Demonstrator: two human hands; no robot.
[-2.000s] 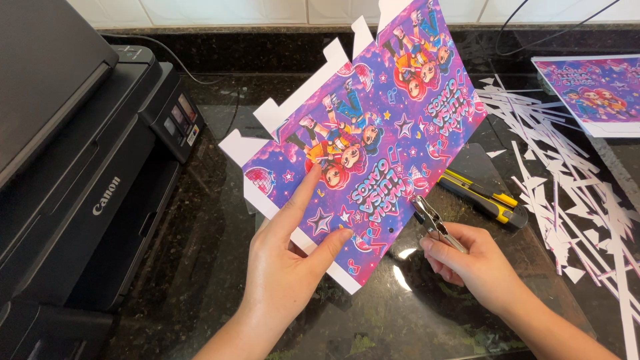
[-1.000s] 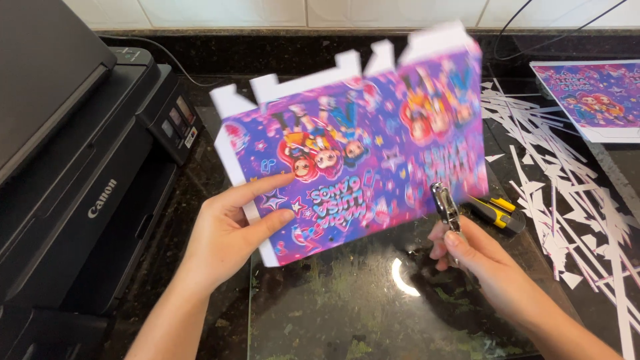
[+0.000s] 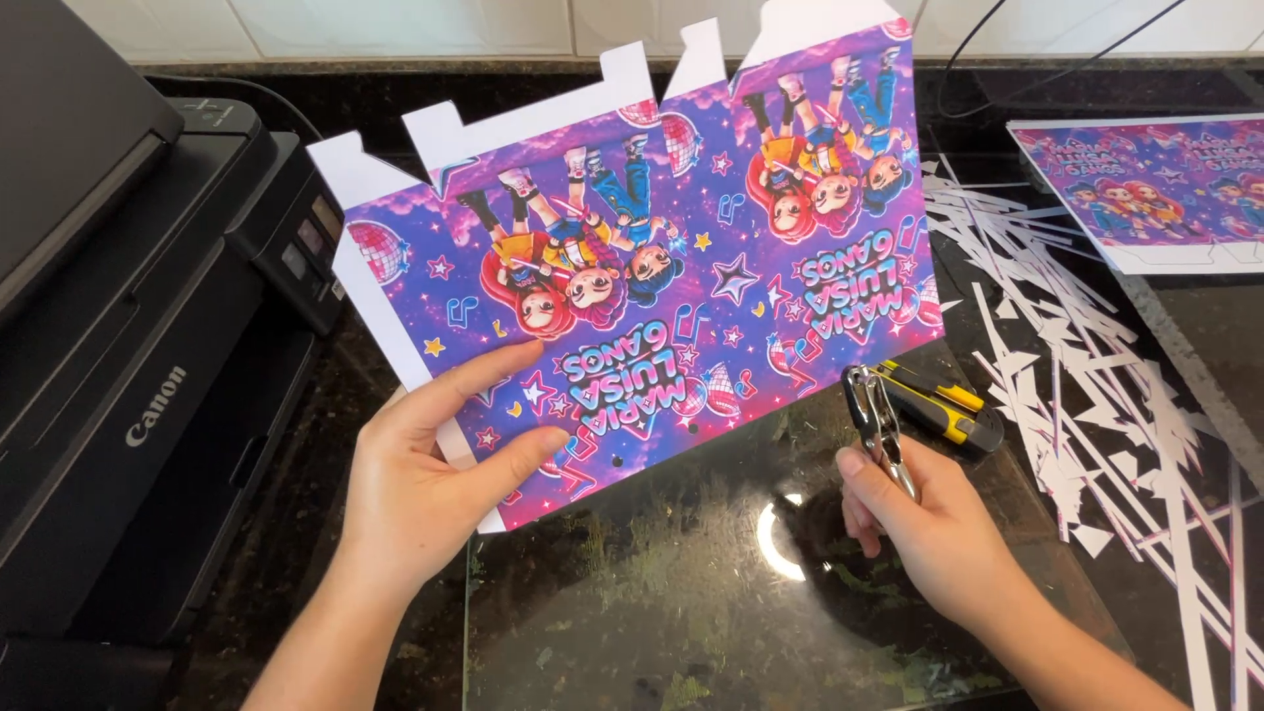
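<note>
My left hand (image 3: 444, 454) pinches the lower left corner of a printed cardstock sheet (image 3: 731, 237), thumb on the printed face and fingers toward its left edge. The sheet is purple and pink with cartoon figures and upside-down writing, and white cut tabs run along its top and left side. Two small round holes show near its bottom edge. My right hand (image 3: 908, 504) is closed around a metal single-hole punch (image 3: 879, 425), whose head is just under the sheet's bottom edge, toward the right. Whether the punch touches the sheet, I cannot tell.
A black Canon printer (image 3: 148, 395) stands at the left. Beneath my hands lies a glass cutting board (image 3: 632, 612). Yellow and black utility knives (image 3: 948, 415) lie beyond the punch. White paper offcuts (image 3: 1106, 434) are heaped at the right, beside another printed sheet (image 3: 1165, 197).
The sheet has turned from a steep slant to a flatter one, and its printed face shows more fully. The punch, over the sheet's lower edge before, is now just below it.
</note>
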